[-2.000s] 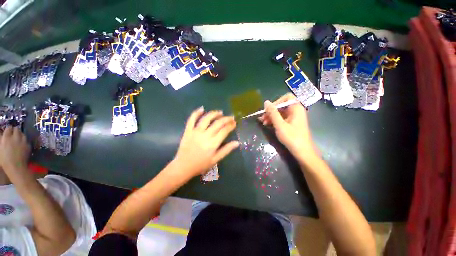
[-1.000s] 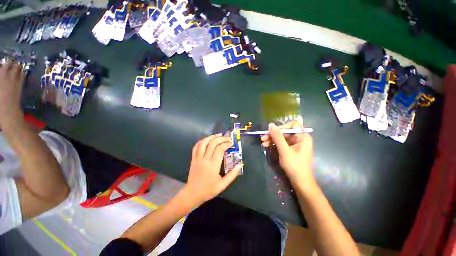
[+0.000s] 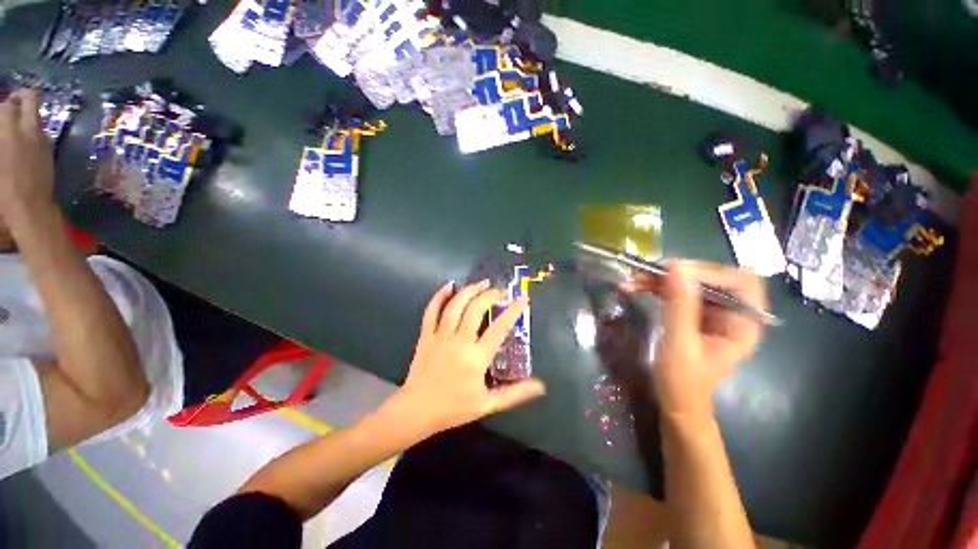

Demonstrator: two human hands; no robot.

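Note:
A narrow circuit board (image 3: pixel 512 349) lies on the dark green bench in front of me, its black part and orange flex strip at the far end. My left hand (image 3: pixel 467 349) rests over its left side, fingertips on the board, thumb stretched out near its lower end. My right hand (image 3: pixel 702 322), slightly blurred, holds a slim pointed tool (image 3: pixel 611 256), perhaps tweezers, with its tip just below the left part of a yellow-green translucent square (image 3: pixel 622 227). Red and pink specks (image 3: pixel 604 413) lie on the bench between my hands.
Fanned board piles lie at the back (image 3: pixel 397 54), left (image 3: pixel 150 161) and right (image 3: pixel 831 231). Single boards lie at left centre (image 3: pixel 326 182) and right (image 3: pixel 754 231). A red tray (image 3: pixel 933 375) borders the right. A co-worker's arm (image 3: pixel 64 290) is at the left.
My right hand has moved right and lifted its tool from beside the board's far end to the yellow-green square. My left hand, on the bare bench earlier, stays at the board. The view has shifted.

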